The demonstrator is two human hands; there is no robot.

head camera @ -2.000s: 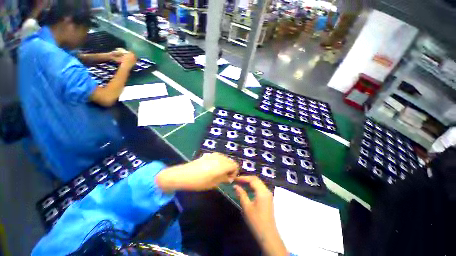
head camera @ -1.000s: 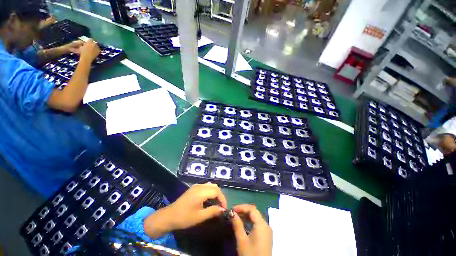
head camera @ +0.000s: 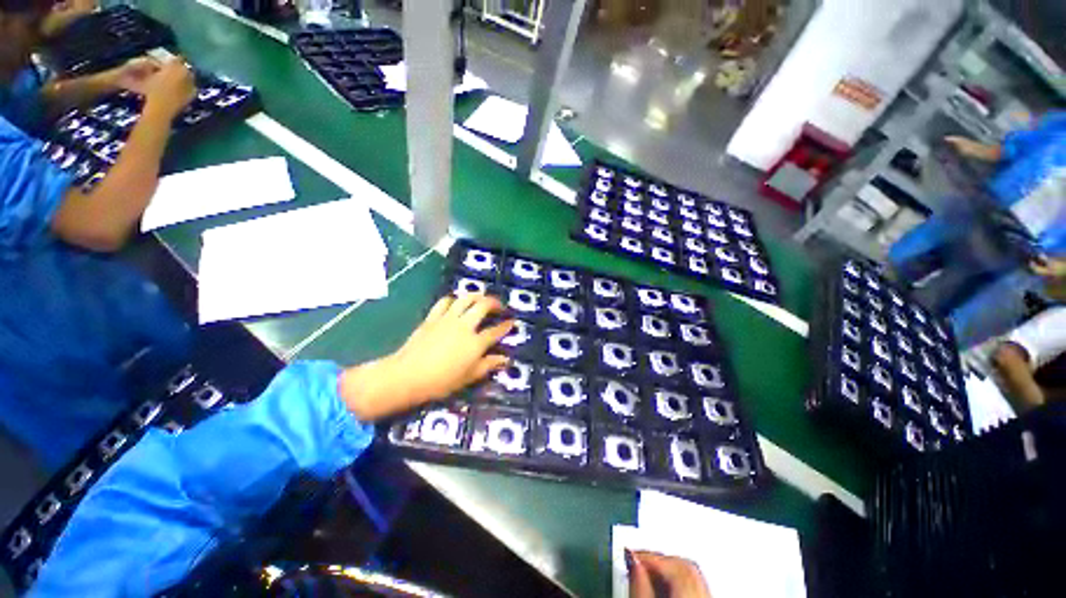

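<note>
A black pocket tray [head camera: 590, 362] holds rows of silvery squarish parts with round centres. My left hand [head camera: 438, 356] is over its left side, fingertips down at a pocket. The fingers hide some pockets, and I cannot tell whether they hold a part. My right hand [head camera: 669, 575] is low at the bottom edge, cut off by the frame, with fingertips at the white sheet [head camera: 731, 543]. Whether it pinches anything is too unclear to see.
Another filled tray [head camera: 672, 230] lies beyond, and one [head camera: 894, 356] is at the right by a dark tray stack [head camera: 959, 502]. A filled tray [head camera: 111, 450] is low at left. White sheets [head camera: 292, 263] and a metal upright [head camera: 429, 129] stand before me. People in blue are at left and right.
My hands were together below the tray with a small dark piece between the fingertips. They have parted: left went up over the tray, right moved down and right to the sheet.
</note>
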